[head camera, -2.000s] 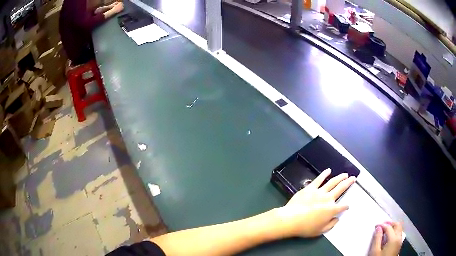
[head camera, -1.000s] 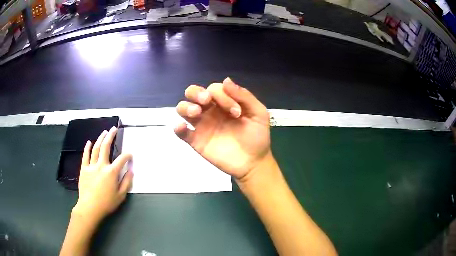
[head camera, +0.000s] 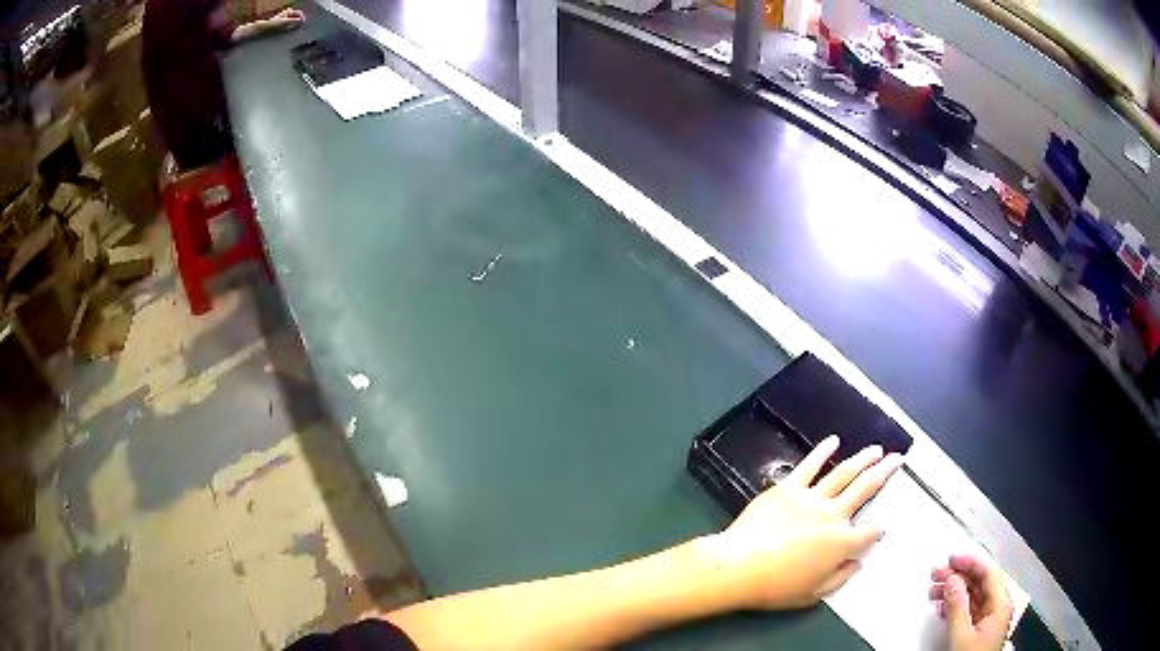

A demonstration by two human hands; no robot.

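A black retail box lies open on the bench at the lower right, with an open black compartment on its near left side. A wide white panel extends from it towards the lower right. My left hand lies flat with fingers spread, its fingertips on the box's right edge and its thumb side over the white panel. My right hand is over the panel's lower right part, fingers curled, cut off by the bottom edge. Whether it holds something small cannot be seen.
A dark conveyor runs beyond the pale rail with its upright post. White scraps lie on the green bench. Another person's hand is at the far end near another open black box. A red stool stands at left.
The view swung towards the bench front and back. My right hand, raised with its palm showing one second ago, is now low over the white panel. My left hand stays at the box.
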